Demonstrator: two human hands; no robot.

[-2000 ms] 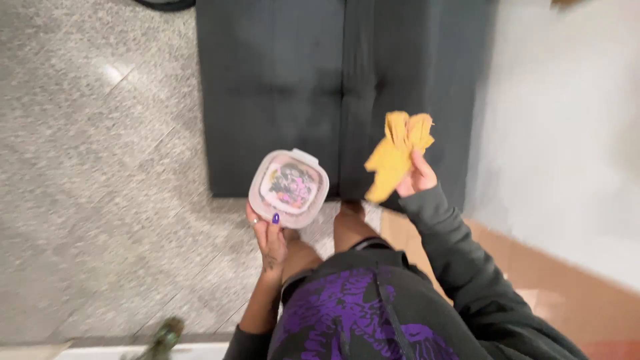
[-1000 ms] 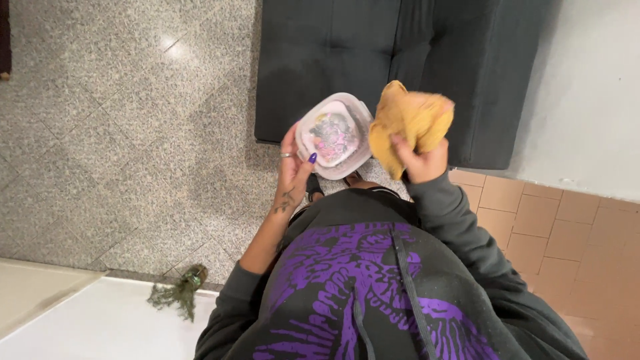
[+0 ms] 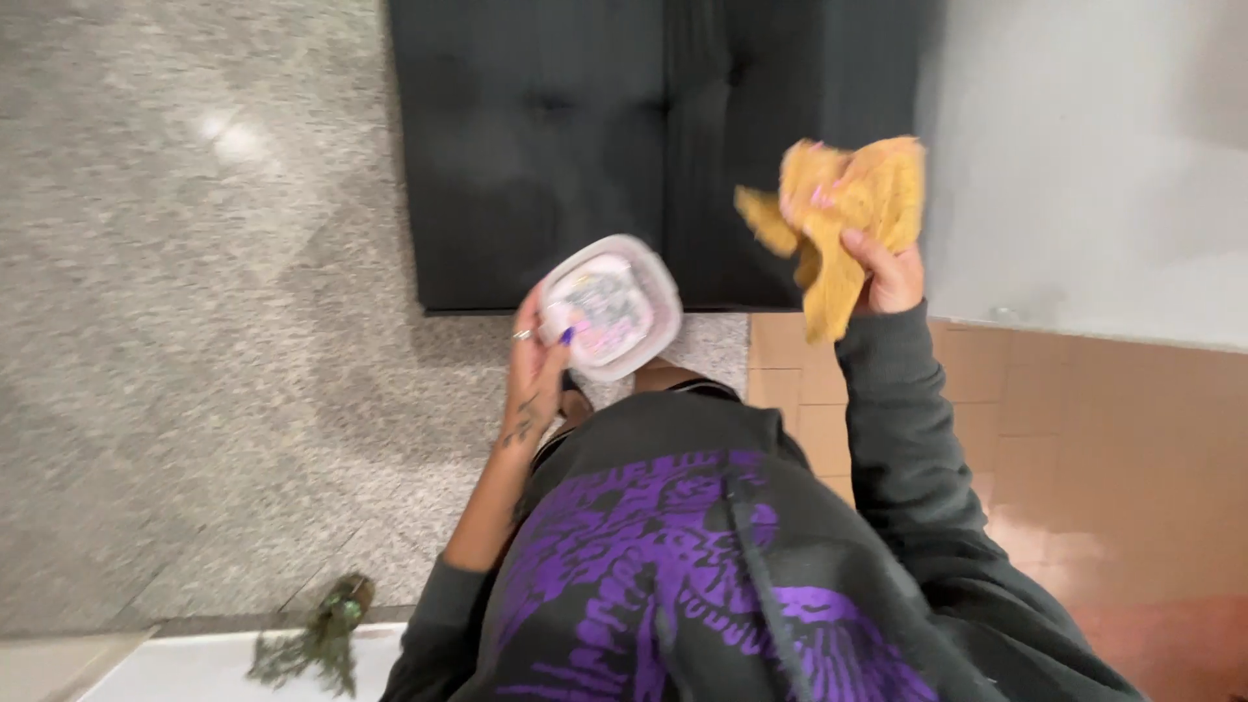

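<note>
My left hand (image 3: 539, 341) grips the left side of a squarish whitish plastic container (image 3: 665, 302), thumb on top and a ring on one finger. A pink and grey patterned patch shows in the middle of the container; whether it is a printed lid or contents cannot be told. My right hand (image 3: 892, 275) holds a crumpled yellow cloth (image 3: 858, 210) that hangs in folds, to the right of the container and apart from it. Both hands are in front of my body, near the edge of a dark tufted sofa or bench seat (image 3: 546, 175).
Grey speckled floor tiles (image 3: 195, 341) lie at left, tan tiles (image 3: 1033, 439) at lower right. A pale wall or panel (image 3: 1092, 175) stands at right. A green plant (image 3: 327, 634) is by a white surface (image 3: 185, 673) at lower left.
The cloth, near the container one second ago, is now farther right of it, held up by my right hand. My left hand keeps hold of the container. The view has shifted.
</note>
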